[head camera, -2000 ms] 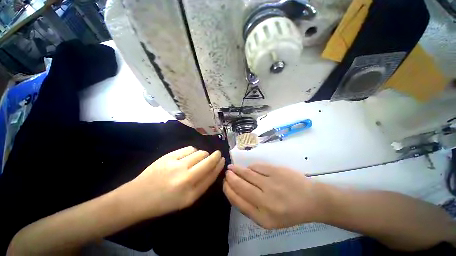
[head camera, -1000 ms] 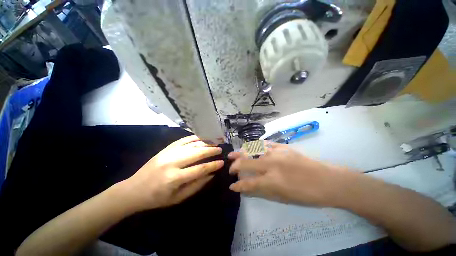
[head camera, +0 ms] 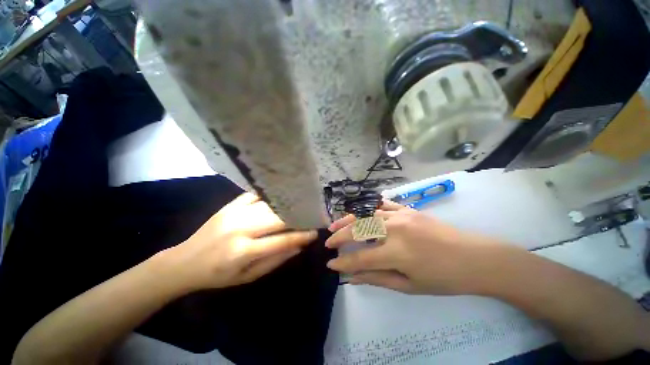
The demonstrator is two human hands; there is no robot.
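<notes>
The black garment piece (head camera: 185, 314) lies limp on the white table, left of and below the machine head. My left hand (head camera: 239, 246) lies on the cloth, its fingertips near the cloth's right edge. My right hand (head camera: 399, 249) is at that edge from the right, fingers slightly spread around the ribbed pale yellow part (head camera: 369, 228); whether it grips the cloth cannot be told. The industrial sewing machine (head camera: 342, 93) looms above both hands. The needle and presser foot are hidden behind the head and fingers.
Blue thread snips (head camera: 431, 194) lie right of the needle area, partly behind my right hand. A white ribbed knob (head camera: 452, 110) sticks out of the machine head. A blue crate (head camera: 32, 153) stands at the left. A printed ruler (head camera: 427, 342) runs along the table's front.
The view has come closer to the machine head. My right hand has moved up from below the pale yellow part to around it. The fingers of my left hand have moved partly behind the head.
</notes>
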